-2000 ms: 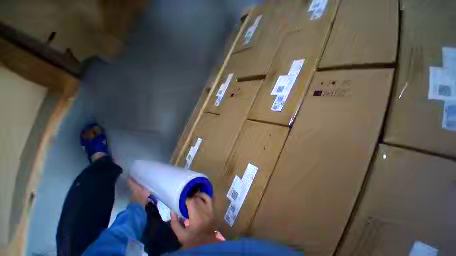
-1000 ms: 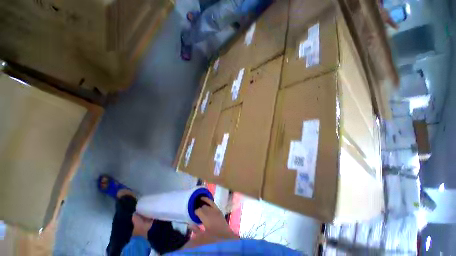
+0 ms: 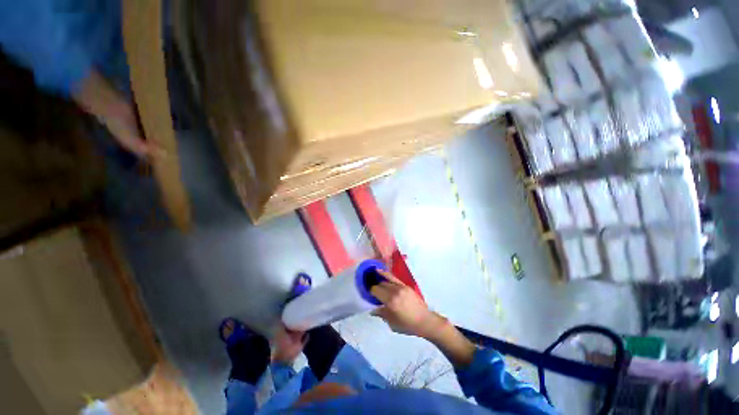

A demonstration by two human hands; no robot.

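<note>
A white stretch film roll [image 3: 328, 301] with a blue rim is held low in front of my body. My right hand [image 3: 401, 304] grips the rim end, its fingers in the core opening. My left hand [image 3: 288, 342] is at the lower left end of the roll, partly hidden by it. The carton load [image 3: 381, 69] stands beyond the roll, with glossy film streaks on its sides. At the upper left another person's hand [image 3: 126, 130] holds a long brown cardboard strip [image 3: 154, 105] upright beside the load.
Red pallet jack forks [image 3: 326, 237] reach under the load; its dark handle [image 3: 527, 352] lies to the lower right. A film-wrapped load of whitish packages [image 3: 616, 154] stands on the right, beyond floor marking tape [image 3: 470, 235]. More brown cartons [image 3: 69, 316] are at the lower left.
The view has shifted along the load to its corner and the pallet jack. The other person's hand and strip now show close at the upper left. The roll remains in both my hands.
</note>
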